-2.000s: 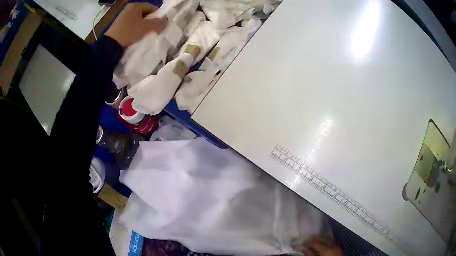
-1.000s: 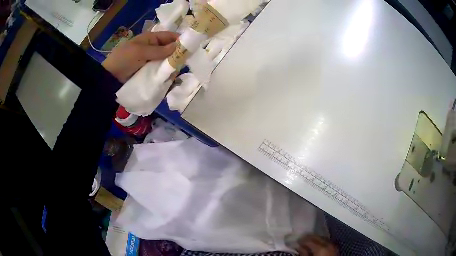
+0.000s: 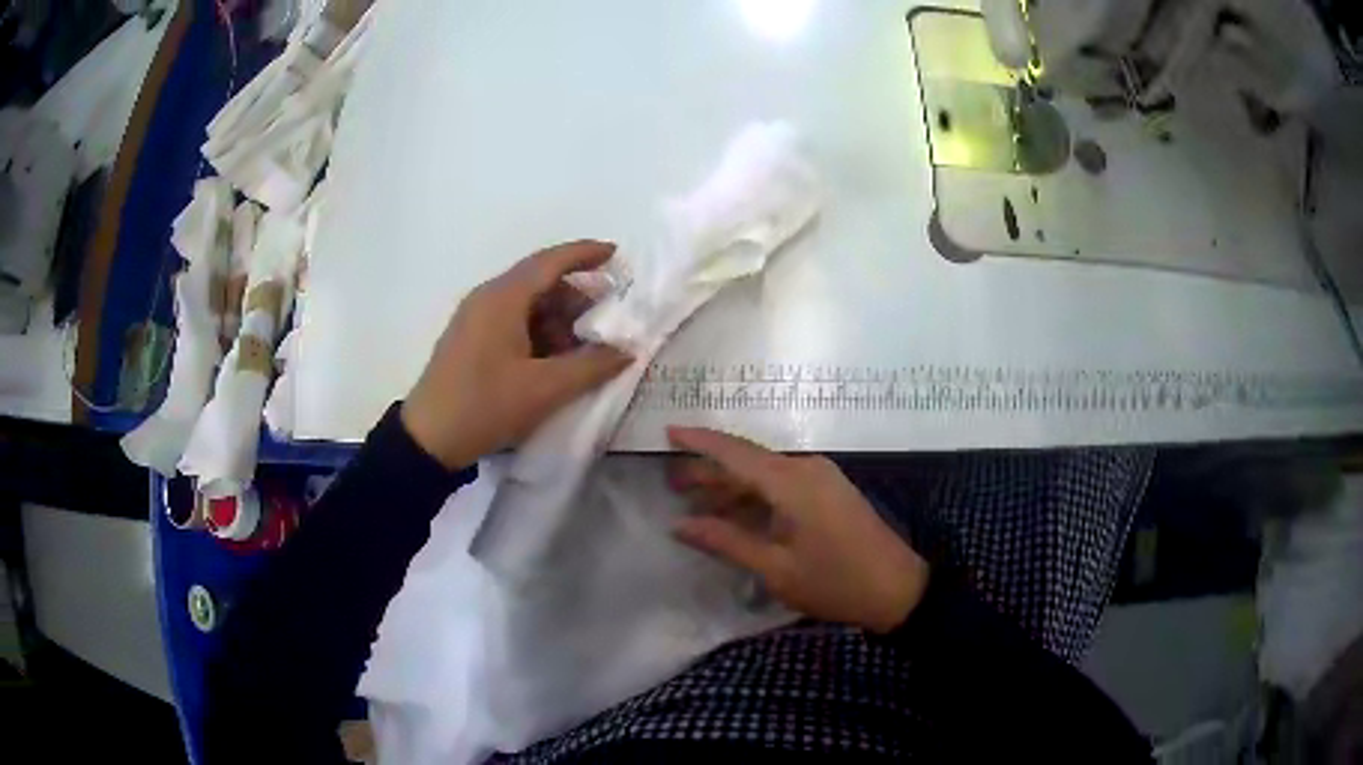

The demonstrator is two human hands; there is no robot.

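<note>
A bunched white fabric piece (image 3: 733,224) lies on the white table in front of me, one end reaching up towards the middle. My left hand (image 3: 516,351) is around its lower end, thumb and fingers gripping it at the table's front edge. My right hand (image 3: 800,523) is just below the table edge, over the white fabric on my lap, fingers apart; I see nothing held in it. A larger white sheet (image 3: 553,628) hangs over my lap. Where the bunched piece and the sheet meet is unclear.
The needle plate (image 3: 987,127) and machine parts are at the upper right. A printed ruler (image 3: 957,392) runs along the table's front edge. White rolls with tan tags (image 3: 257,351) lie at the left on blue-edged storage. Red and white spools (image 3: 236,516) sit below them.
The view has turned towards the machine. My left hand has left the tagged rolls and now grips white fabric over the table. My right hand has come up near the table edge.
</note>
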